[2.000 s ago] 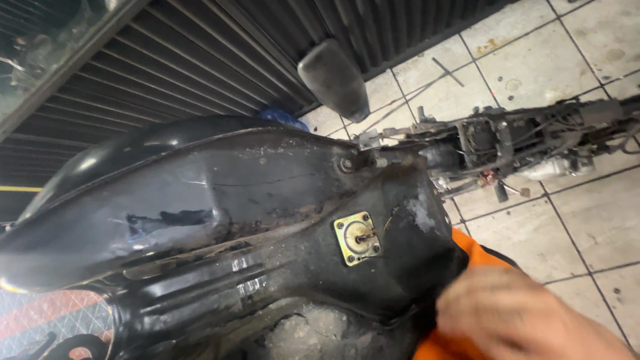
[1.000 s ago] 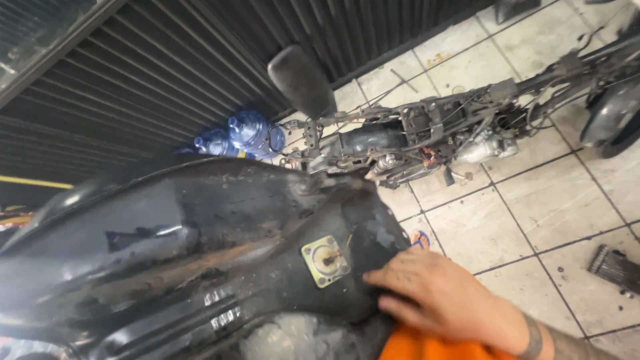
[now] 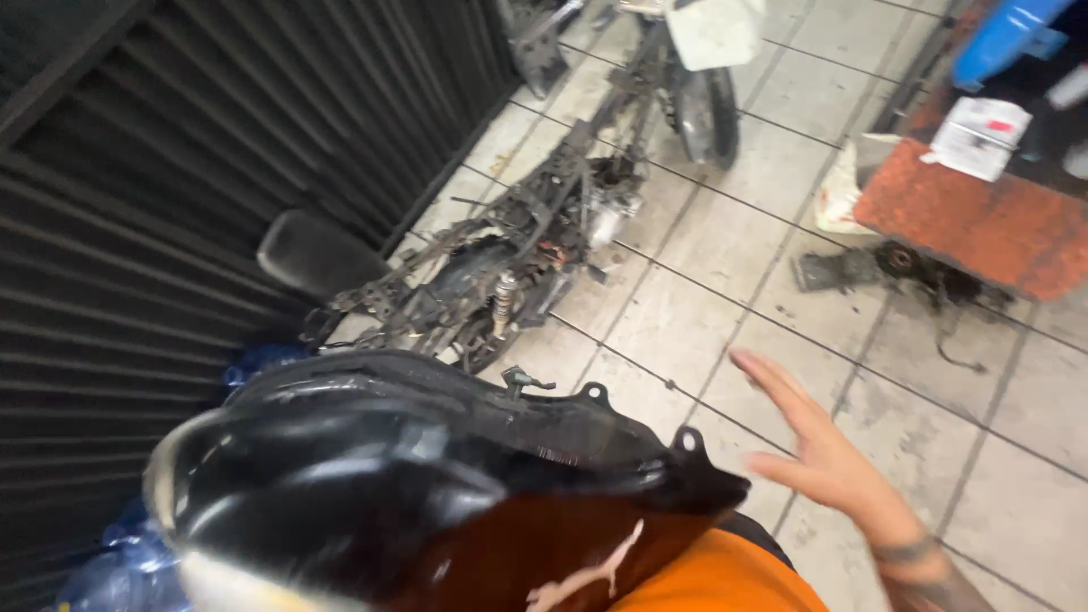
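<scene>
A black motorcycle fuel tank (image 3: pixel 365 476) fills the lower left and middle, its glossy side up, with a pale scraped patch near its lower edge. Two mounting tabs with holes and a small valve (image 3: pixel 527 382) stick out along its far edge. Orange cloth lies against its lower right. My right hand (image 3: pixel 799 442) is raised over the floor to the right of the tank, fingers apart, touching nothing. My left hand does not show.
A stripped motorcycle frame (image 3: pixel 544 229) stands beyond the tank on the tiled floor. Blue plastic bottles (image 3: pixel 127 569) are at the left, by a dark corrugated shutter (image 3: pixel 170 212). An orange-red bench (image 3: pixel 977 221) stands at the right, a greasy mechanical part (image 3: pixel 901 259) beneath it.
The tank has been turned over: the side with the round metal fitting no longer shows. My right hand has come off the tank and opened. The view has swung to the right.
</scene>
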